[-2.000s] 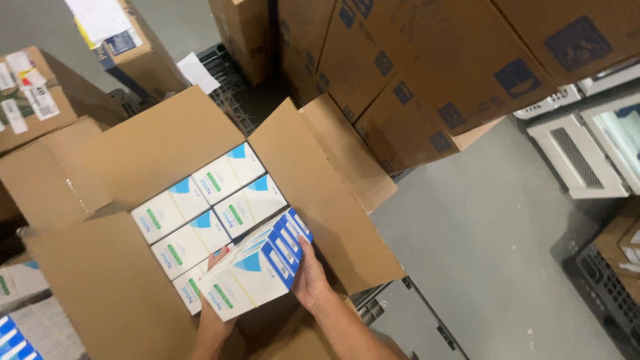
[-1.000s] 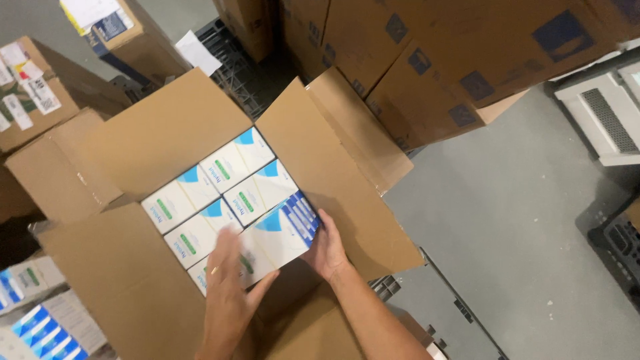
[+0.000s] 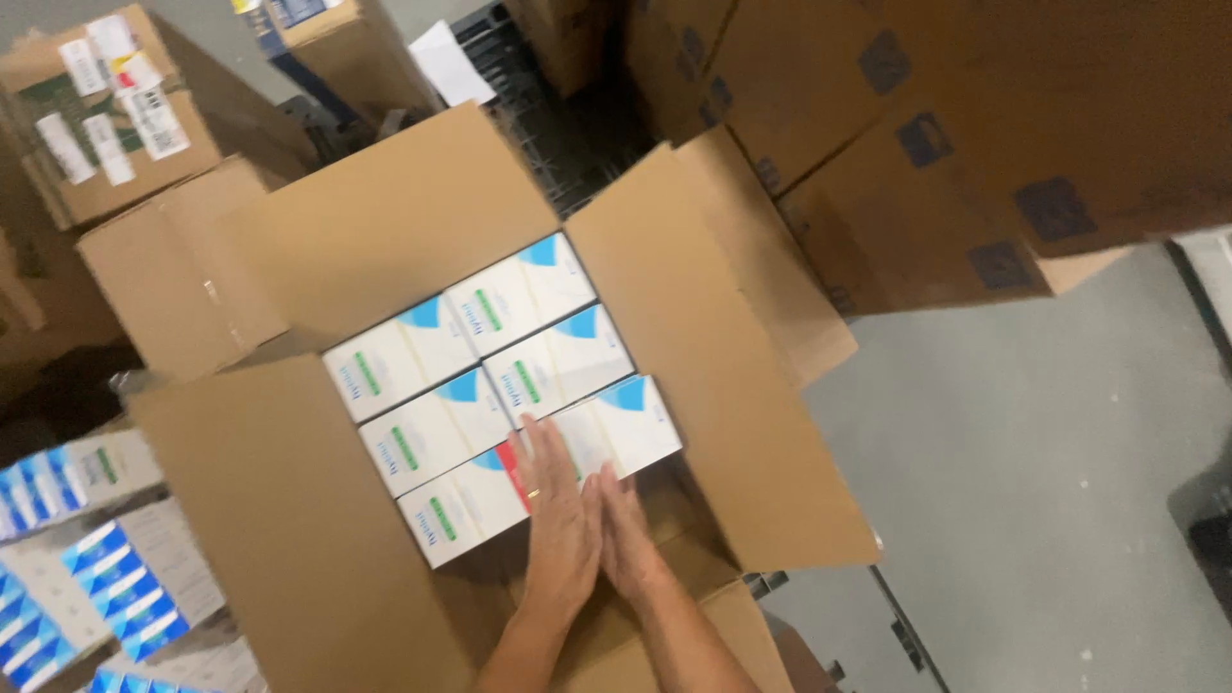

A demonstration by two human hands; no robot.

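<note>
An open cardboard box (image 3: 385, 231) holds several white cartons with blue and green print, set side by side in two columns. My left hand (image 3: 558, 491) lies with straight fingers on the near end of a white carton (image 3: 626, 423) in the right column. My right hand (image 3: 626, 525) is close beside it, fingertips at that carton's lower edge. Neither hand is closed around anything. A red patch (image 3: 512, 472) shows between my left hand and the lower left carton (image 3: 462, 510). The palms are hidden.
More white and blue cartons (image 3: 125, 587) lie at the lower left. Taped and labelled cardboard boxes (image 3: 106, 125) stand at the upper left. Large stacked cardboard boxes (image 3: 924, 144) rise at the upper right, beside a black plastic pallet (image 3: 539, 125). Grey floor (image 3: 1011, 462) shows at the right.
Two seconds ago both hands held a stack of cartons with blue sides showing. The stack is now down in the box's right column, and my right hand has moved from its right side to its near edge.
</note>
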